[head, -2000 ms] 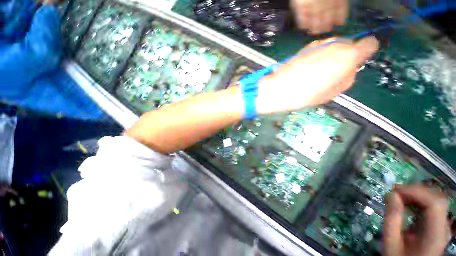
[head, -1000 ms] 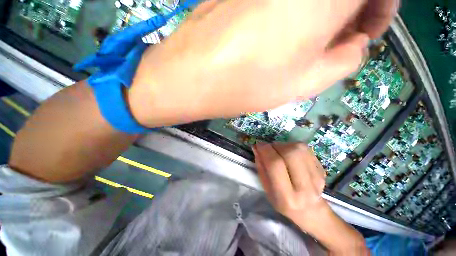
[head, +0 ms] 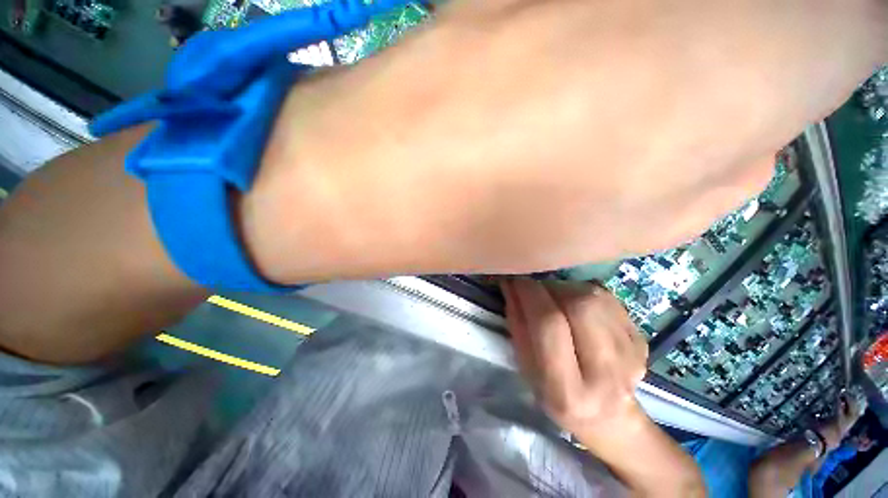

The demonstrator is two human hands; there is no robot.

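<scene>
My left hand (head: 584,136) and forearm fill the upper middle, very near the camera, with a blue wrist strap (head: 200,195) on the wrist. Its fingers are not visible, so what it holds cannot be told. My right hand (head: 584,345) is below it at the near conveyor rail, fingers bent together at the carrier's edge. Its fingertips are partly hidden, and no held part shows. A green circuit board (head: 657,282) lies in a board carrier (head: 716,255) just right of my right hand. My left hand covers much of this carrier.
More populated circuit boards (head: 769,316) continue to the right. The near conveyor rail (head: 438,311) crosses below the carriers; the far rail (head: 832,214) curves at right. Pale components (head: 876,180) and orange-red components (head: 876,355) lie at the right edge. Another person's arm (head: 779,467) is lower right.
My left hand has come nearer the camera and shifted right, its fingers no longer visible. My right hand stays at the near rail, with little movement. The orange-red components have come into view.
</scene>
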